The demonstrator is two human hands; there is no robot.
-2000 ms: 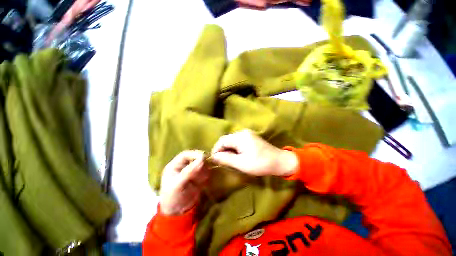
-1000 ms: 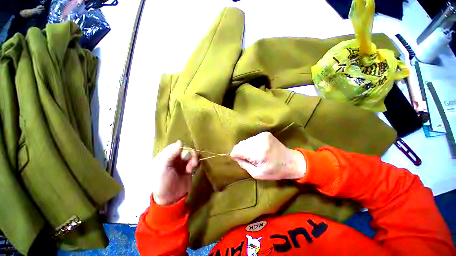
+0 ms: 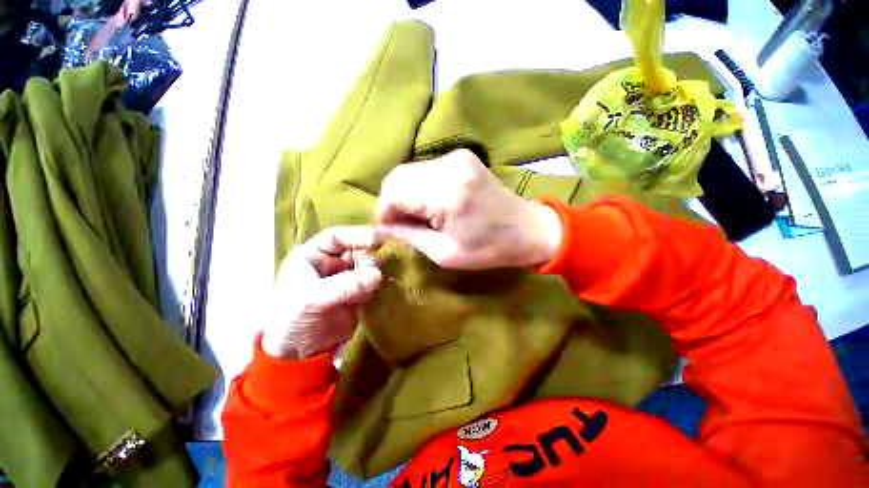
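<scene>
An olive-green jacket (image 3: 562, 334) lies spread in front of me, with a stitched pocket flap (image 3: 434, 381) near my body. My left hand (image 3: 326, 291) pinches a raised fold of the jacket between thumb and fingers. My right hand (image 3: 467, 212) is closed at the same fold, its fingertips touching or nearly touching my left fingertips. A fine yellowish thread (image 3: 398, 282) shows on the cloth just below the fingers. I cannot make out a needle; the right fingertips are partly hidden and blurred.
Olive garments (image 3: 81, 276) hang at the left. A yellow plastic bag (image 3: 640, 133) sits by the jacket's sleeve. A black phone (image 3: 734, 195), slim tools, a pale booklet (image 3: 834, 205) and a white bottle (image 3: 789, 67) lie at the right of the white table (image 3: 262, 86).
The thread was stretched between my separated hands; now both hands meet at a raised fold of cloth. My right hand has moved up and left, and its arm now covers the dark red tool.
</scene>
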